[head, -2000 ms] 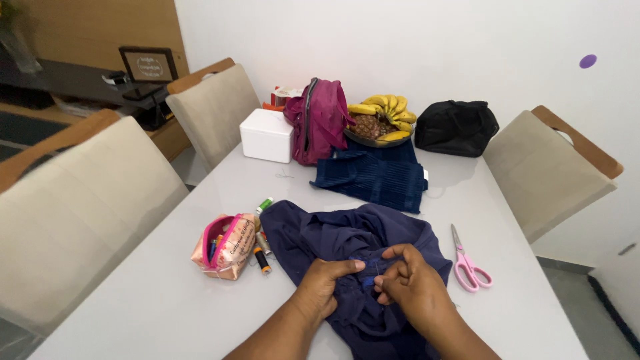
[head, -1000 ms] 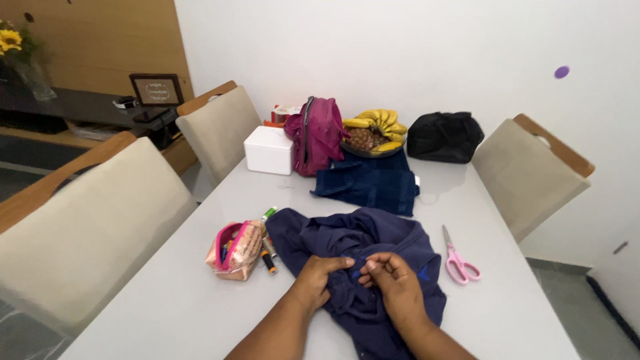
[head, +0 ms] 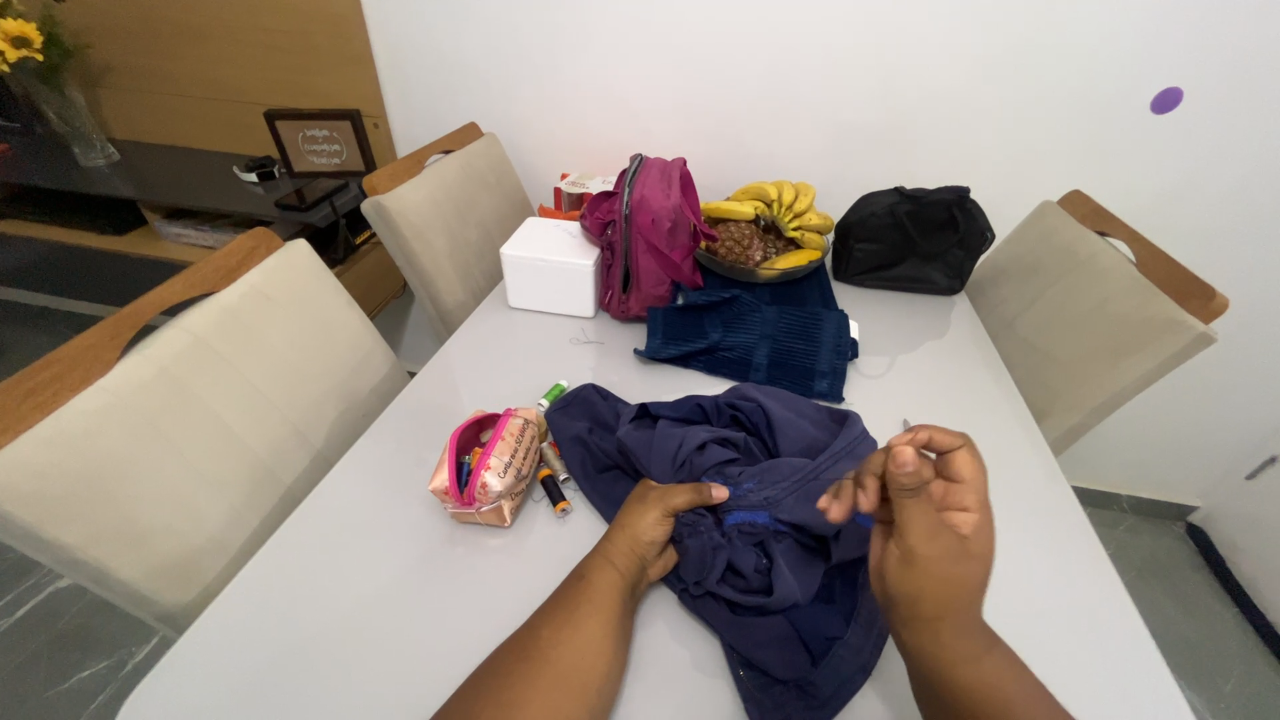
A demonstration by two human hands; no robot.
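A dark navy cloth garment (head: 790, 560) lies bunched on the table before me, with bright blue stitching near its middle. My left hand (head: 655, 520) grips it, thumb on top beside the stitching. Raised over the garment's right side is my right hand (head: 925, 520), its thumb and finger pinched; too little shows to tell what they hold. The scissors are not visible, apart from what may be a tip just above my right hand. To the left, an open pink pouch (head: 488, 465) stands beside a green thread spool (head: 552, 394) and a black thread spool (head: 553, 492).
Behind the garment lies a ribbed blue cloth (head: 750, 340). A white box (head: 550, 268), a magenta bag (head: 650, 240), a bowl of bananas and a pineapple (head: 765, 268), and a black bag (head: 912, 240) line the far end. Chairs flank the white table (head: 330, 610).
My right hand has lifted from the garment's middle and moved right, now covering where the pink scissors lay in view. The left hand still holds the cloth.
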